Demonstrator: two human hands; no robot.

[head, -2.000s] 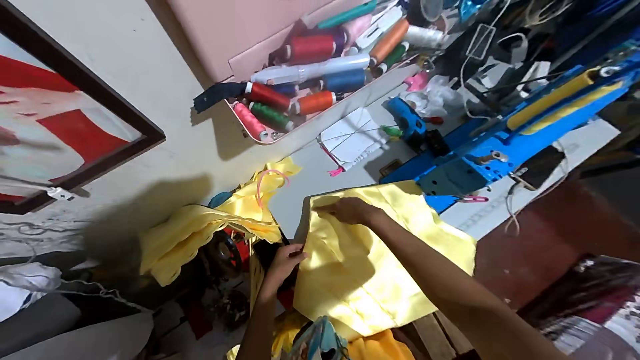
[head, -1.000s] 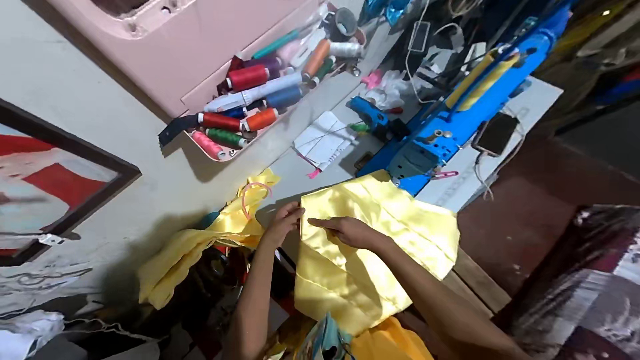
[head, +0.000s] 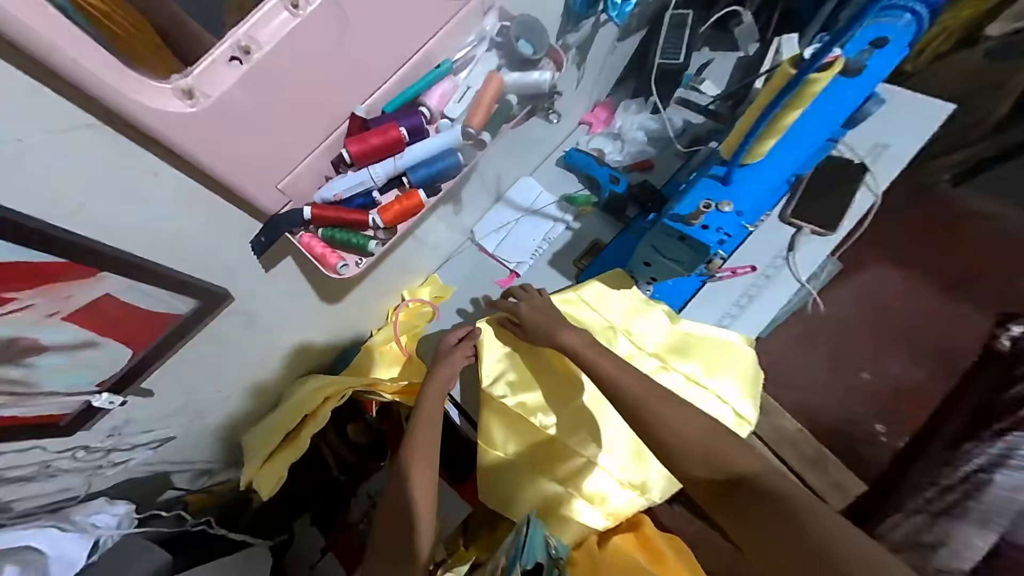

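A piece of yellow satin fabric [head: 544, 408] lies over the front of the sewing table and hangs down toward my lap. My left hand [head: 456, 352] pinches its upper left corner between thumb and fingers. My right hand [head: 532, 316] rests on the cloth's top edge just to the right, fingers bent; whether it grips the cloth cannot be told. The blue sewing machine [head: 712, 212] stands to the right, and the fabric's upper edge reaches the machine's head. A second yellow fabric piece [head: 300, 412] with a wavy edge hangs at the table's left side.
A pink tray [head: 400, 240] of thread spools stands against the wall. Near it lie a white notepad [head: 524, 224] and a blue glue gun [head: 594, 172]. A phone [head: 826, 194] with a cable lies right of the machine. A framed picture [head: 104, 320] is at the left.
My right hand has moved from pointing on the cloth near its left edge up to the top edge. My left hand remains at the cloth's left edge.
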